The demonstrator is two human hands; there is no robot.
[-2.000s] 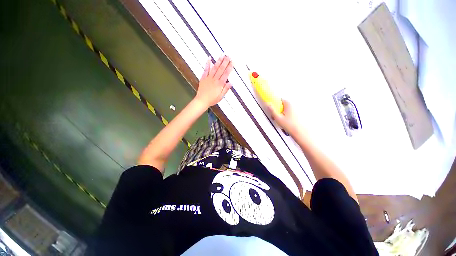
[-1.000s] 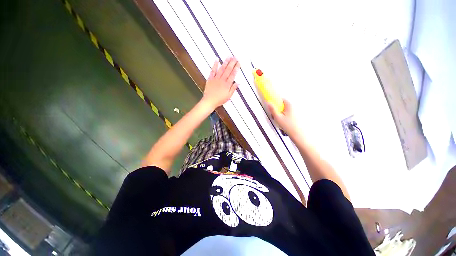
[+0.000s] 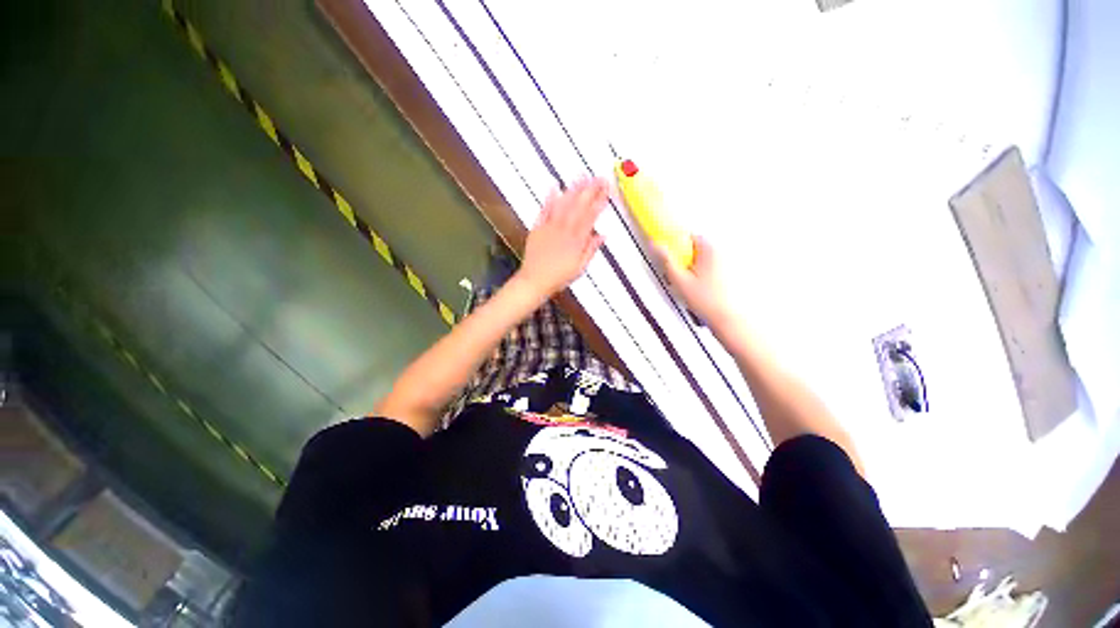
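The large white sheet [image 3: 786, 184] covers most of the table. Long narrow cut strips [image 3: 510, 135] lie along its near edge, split by dark lines. My left hand [image 3: 567, 236] lies flat on the strips, fingers extended, holding nothing. My right hand [image 3: 695, 277] grips the yellow utility knife [image 3: 655, 218] by its rear part. The knife's red spot and thin tip point away from me, at a dark line just right of my left fingertips. Whether the blade touches the sheet is hard to tell.
A grey metal weight with a dark handle [image 3: 903, 373] and a grey-brown flat board [image 3: 1017, 294] lie on the sheet at right. A bluish-white folded edge [image 3: 1087, 294] is beyond. Cream-white waste ribbons [image 3: 997, 608] lie at lower right. Green floor with striped tape [image 3: 322, 184] is at left.
My left hand has moved slightly right and nearer to my body in the picture. The weight and board appear lower and further right as the view shifts. The knife stays gripped.
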